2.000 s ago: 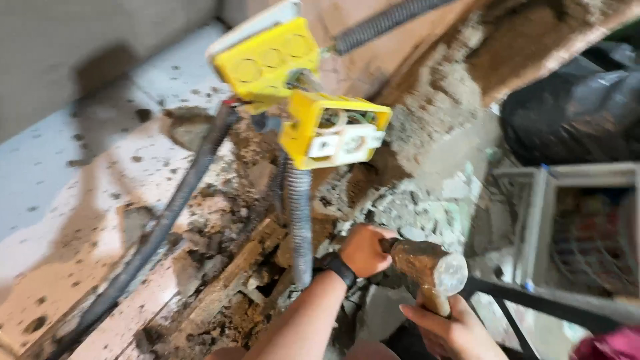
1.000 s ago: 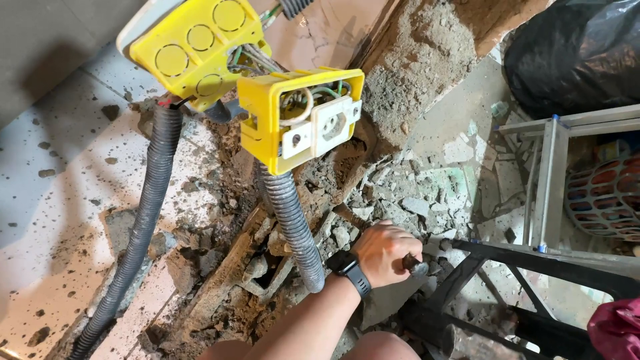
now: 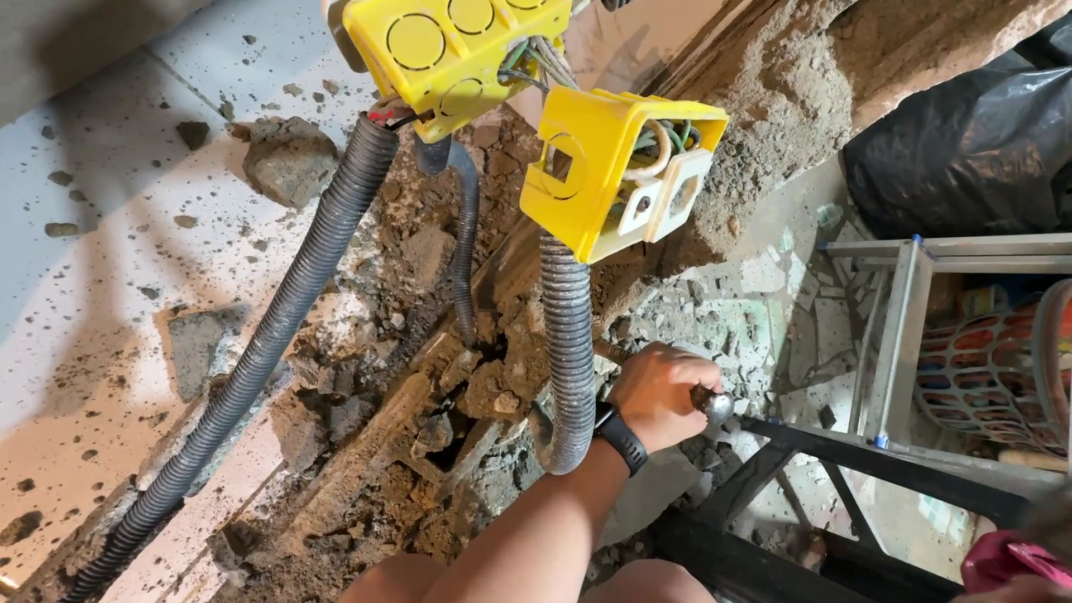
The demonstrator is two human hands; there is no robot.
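Observation:
My left hand [image 3: 666,395], with a black watch on its wrist, is closed around a metal chisel [image 3: 715,405]. The chisel's rounded end sticks out at the right of the fist, and part of its shaft shows at the left; its tip is hidden. Just left of the hand hangs a grey corrugated conduit [image 3: 569,335] below a yellow electrical box [image 3: 578,172] with wires and white socket modules. At the bottom right edge, a blurred bit of skin [image 3: 1026,589] may be my right hand; its grip is unclear, beside a dark blurred shape.
Another yellow box [image 3: 444,50] and a conduit [image 3: 276,322] stand at the left. Broken masonry [image 3: 427,477] runs below them. An aluminium ladder [image 3: 900,343], a plastic basket [image 3: 988,381], a black plastic bag [image 3: 946,142] and a black metal frame [image 3: 904,477] are at the right.
Two seconds ago my right hand held a hammer beside my left fist; it has left that spot. My left hand stays closed on the chisel. The view has shifted.

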